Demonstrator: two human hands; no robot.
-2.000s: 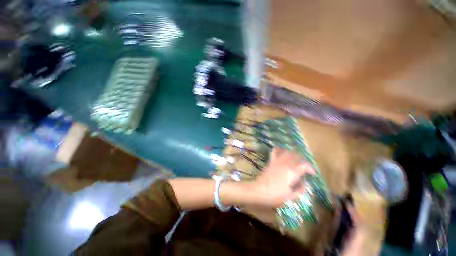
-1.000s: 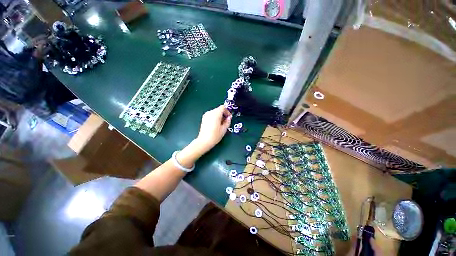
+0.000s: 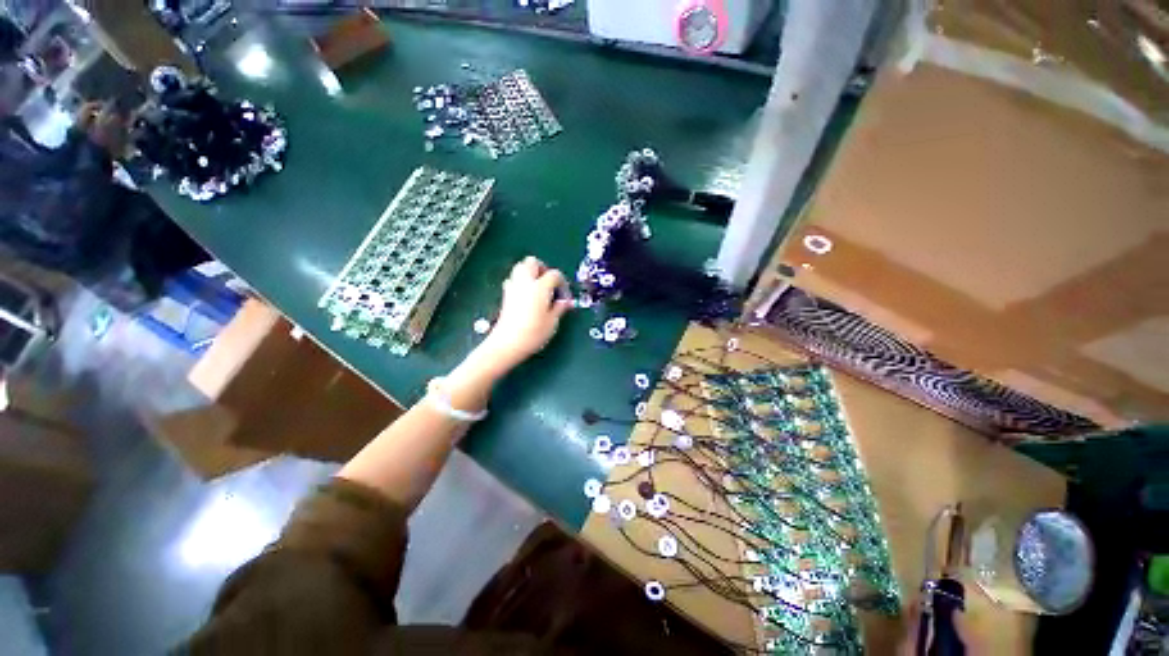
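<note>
My left hand [image 3: 528, 310] is over the green bench, fingers bent together, just left of a bundle of black leads with white rings [image 3: 605, 246]. Whether a lead is between its fingertips is unclear. A loose white ring [image 3: 482, 326] shows beside this hand. A green circuit-board panel [image 3: 801, 468] lies on the cardboard mat [image 3: 904, 481]; black leads run across it, their round ends fanned out to its left. The soldering iron [image 3: 944, 600] points upward at the lower right. My right hand [image 3: 979, 631] is mostly cut off by the bottom edge, around its handle.
A thick stack of panels [image 3: 413, 250] stands left of my hand. Behind are another panel with loose parts [image 3: 515, 110] and a dark heap of leads [image 3: 205, 139]. A large carton [image 3: 1013, 231] and a pale post [image 3: 801, 141] stand behind the mat. A round jar [image 3: 1052, 560] is right of the iron.
The blurred view has steadied. My left hand went from the panel to the lead bundle, then drew back slightly to the left of it. The iron stays at the lower right.
</note>
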